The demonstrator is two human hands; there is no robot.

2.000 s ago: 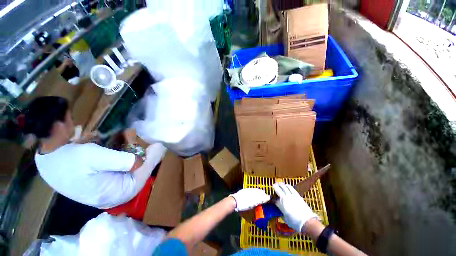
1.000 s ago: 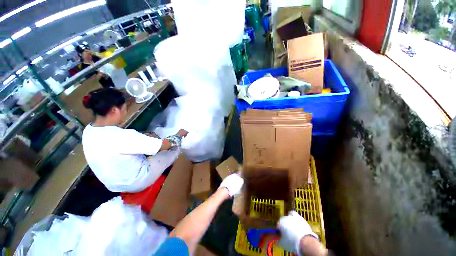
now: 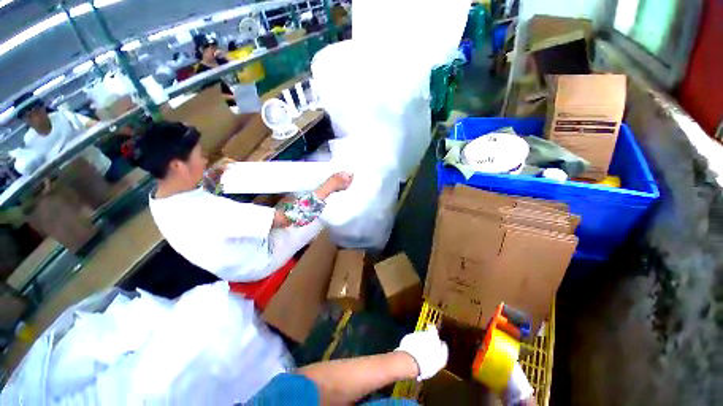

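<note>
A small brown carton [image 3: 448,384] rests low on the yellow crate [image 3: 542,361], partly dark and blurred. My left hand [image 3: 424,353], in a white glove, grips its left side. My right hand [image 3: 519,390], blurred near the bottom edge, holds the tape gun [image 3: 499,347] upright over the carton's right side. The tape gun has an orange-red and blue frame and a yellow tape roll. Its contact with the carton cannot be told. A stack of flat carton blanks [image 3: 495,262] leans upright behind on the crate.
A blue bin [image 3: 547,190] with a fan part and cardboard stands behind the blanks. Two small cartons [image 3: 399,284] lie on the floor at left. A seated person [image 3: 222,222] handles white sheeting beside plastic bags [image 3: 166,349]. A stained wall [image 3: 682,262] runs along the right.
The open carton held up between my hands is now lower on the crate. The tape gun, lying on the crate before, is raised in my right hand. The view has turned left.
</note>
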